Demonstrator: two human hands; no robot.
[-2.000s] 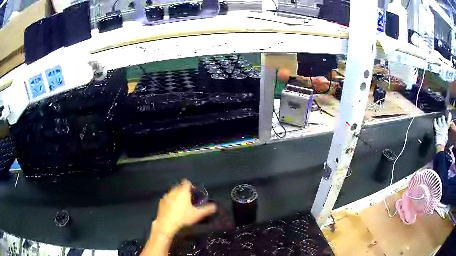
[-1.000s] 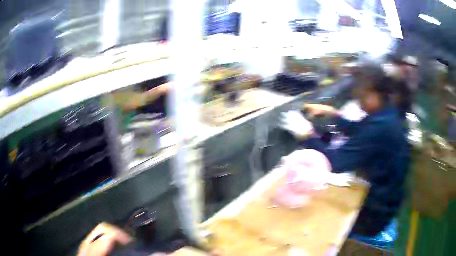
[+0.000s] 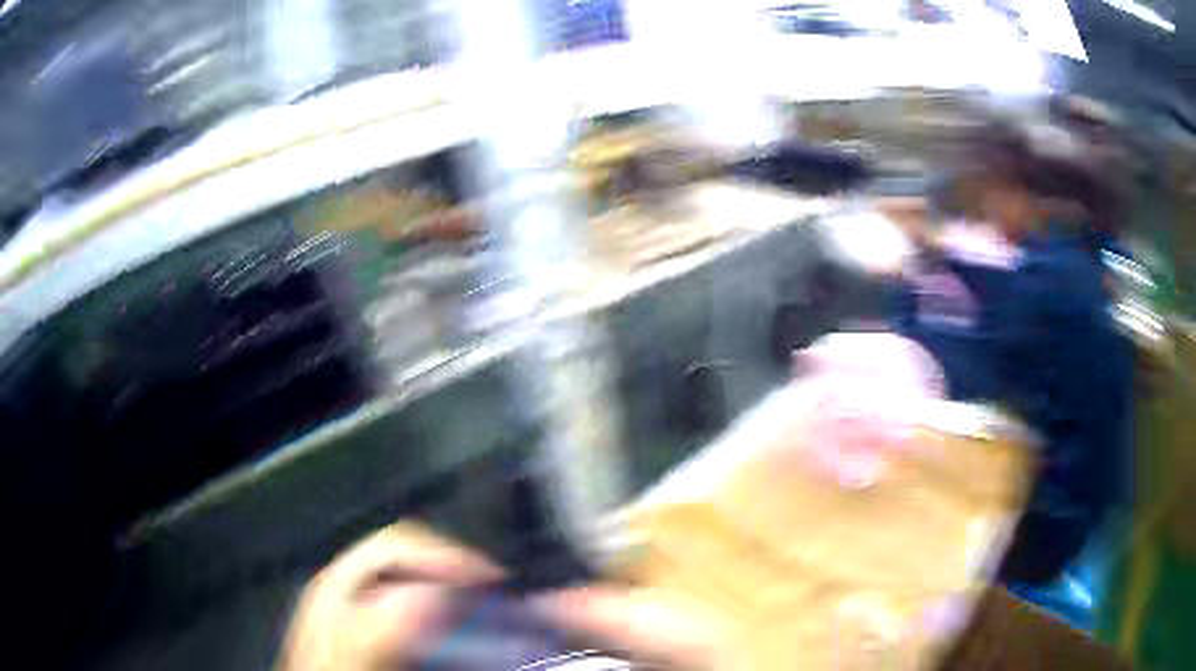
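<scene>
The picture is strongly blurred. My left hand [image 3: 374, 593] is at the bottom edge, left of centre, with its fingers curled around a dark unit [image 3: 488, 634]. My right hand [image 3: 643, 621] comes in from the right at the bottom edge, partly cut off, with its fingers against the same unit. A pale curved rim shows at the unit's lower right. The unit's exact shape and much of both hands are blurred or out of the picture.
The dark conveyor belt [image 3: 682, 334] runs diagonally behind the hands. A blurred white upright [image 3: 577, 433] stands beyond them. At right are a cardboard-covered bench [image 3: 787, 537], a pink fan [image 3: 866, 393] and a person in dark blue [image 3: 1049, 354]. Dark stacks [image 3: 223, 354] are at left.
The view has swung right from the tray and belt toward the fan and the person. My left hand was over a unit on the belt; now both hands are together on a dark unit.
</scene>
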